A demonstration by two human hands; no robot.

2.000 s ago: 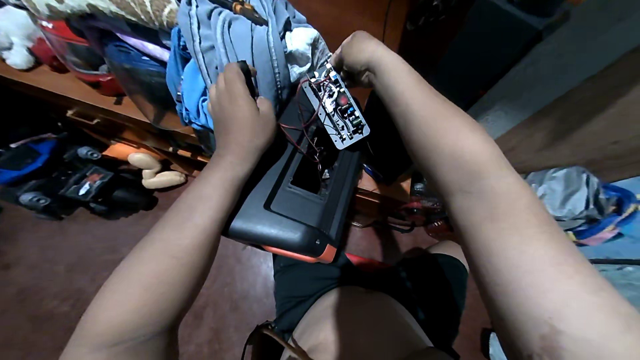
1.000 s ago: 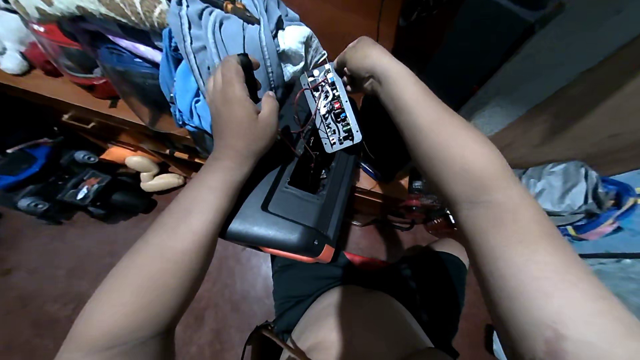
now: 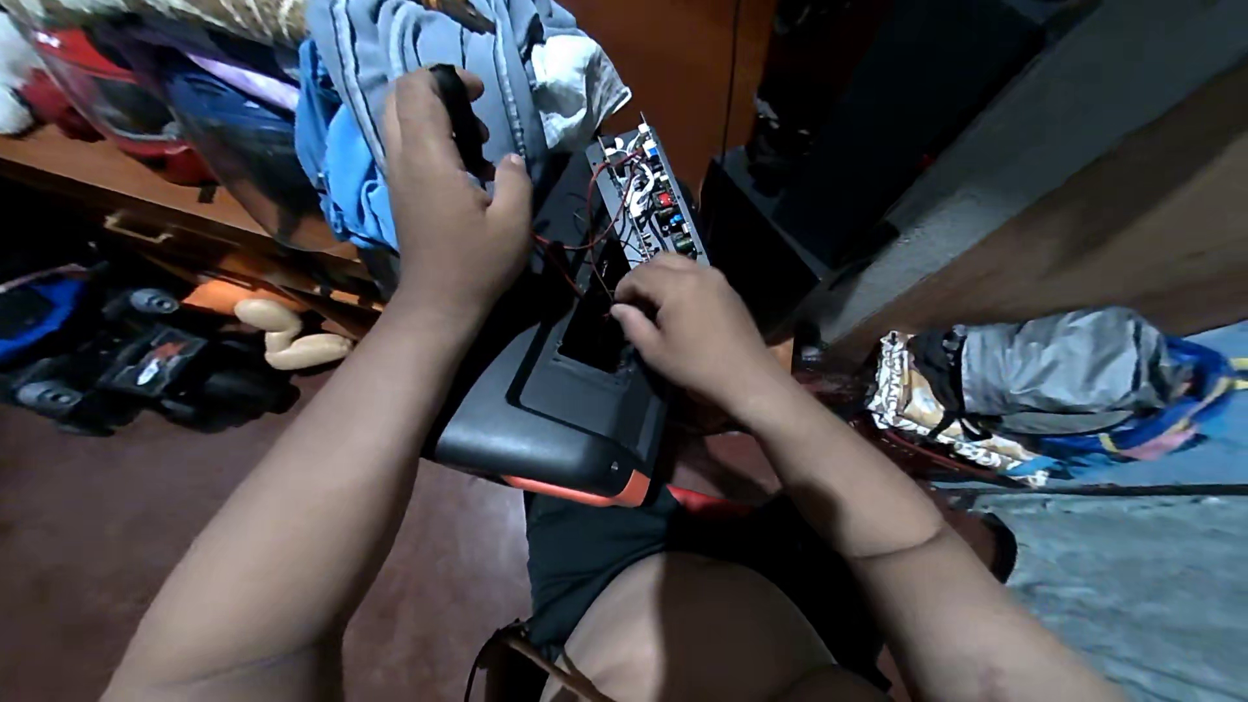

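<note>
A black plastic housing with an orange edge, perhaps a speaker cabinet (image 3: 546,429), lies across my lap with a rectangular opening in its face. Over its far end rests a metal panel with a circuit board (image 3: 663,200), joined by thin red and black wires (image 3: 575,244) that run toward the opening. My left hand (image 3: 453,185) is wrapped around a black object (image 3: 461,117), whose kind I cannot tell, above the left side of the housing. Beside the opening, at the near end of the board, is my right hand (image 3: 682,317), fingers curled near the wires; its fingertips are partly hidden.
Grey and blue clothes (image 3: 429,49) are heaped on the wooden shelf (image 3: 244,229) beyond my left hand. A toy vehicle (image 3: 146,361) stands on the floor at left. A grey bag (image 3: 1072,366) lies at right, and a dark box-like object (image 3: 877,127) stands at the back.
My right hand has moved from the far end of the circuit panel toward me, down beside the opening. The left hand still holds the black object.
</note>
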